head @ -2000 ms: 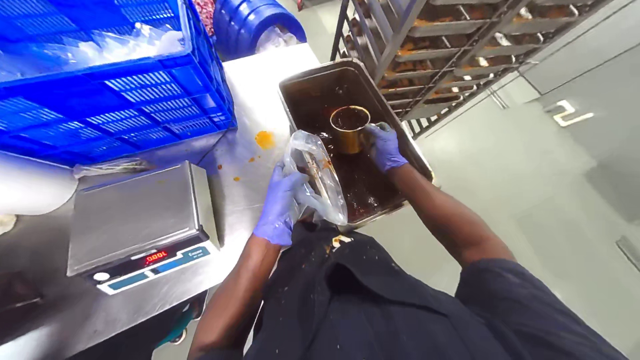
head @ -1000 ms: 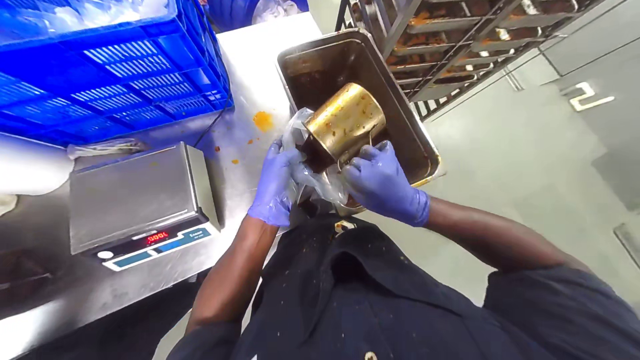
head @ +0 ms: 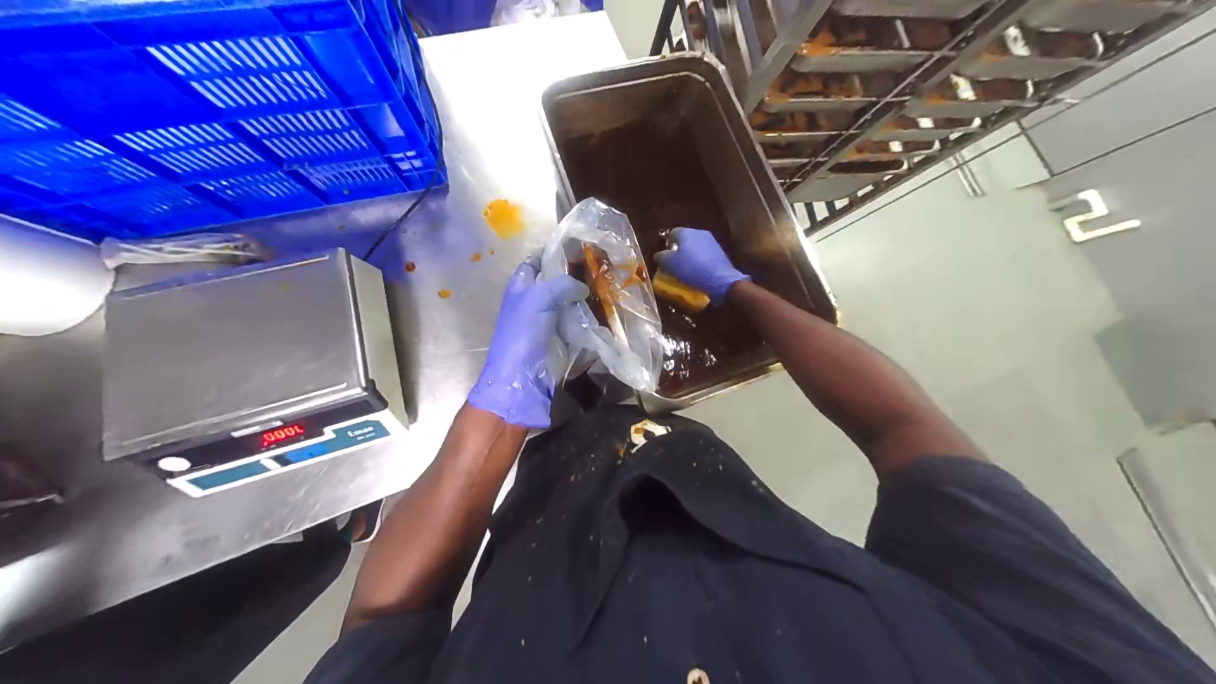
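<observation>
My left hand (head: 532,332), in a blue-violet glove, holds a clear plastic bag (head: 622,247) by its rim, mouth open; brown-orange sauce smears its inside. Over the right part of the deep metal pan (head: 632,142), my gloved right hand (head: 700,263) is closed on a metal cup (head: 680,293), seemingly by its handle. The cup is low in the dark brown sauce, partly hidden by my hand and the liquid. The bag overlaps the pan's near left edge.
A digital scale (head: 237,351) stands on the steel table (head: 456,342) at left, below a blue plastic crate (head: 218,114). Orange spills (head: 503,218) mark the table beside the pan. A metal rack (head: 874,85) with soiled trays stands beyond the pan at upper right.
A second ago the cup was tipped at the bag's mouth; my right hand has since lowered it into the pan's sauce, away from the bag. My left hand still holds the bag.
</observation>
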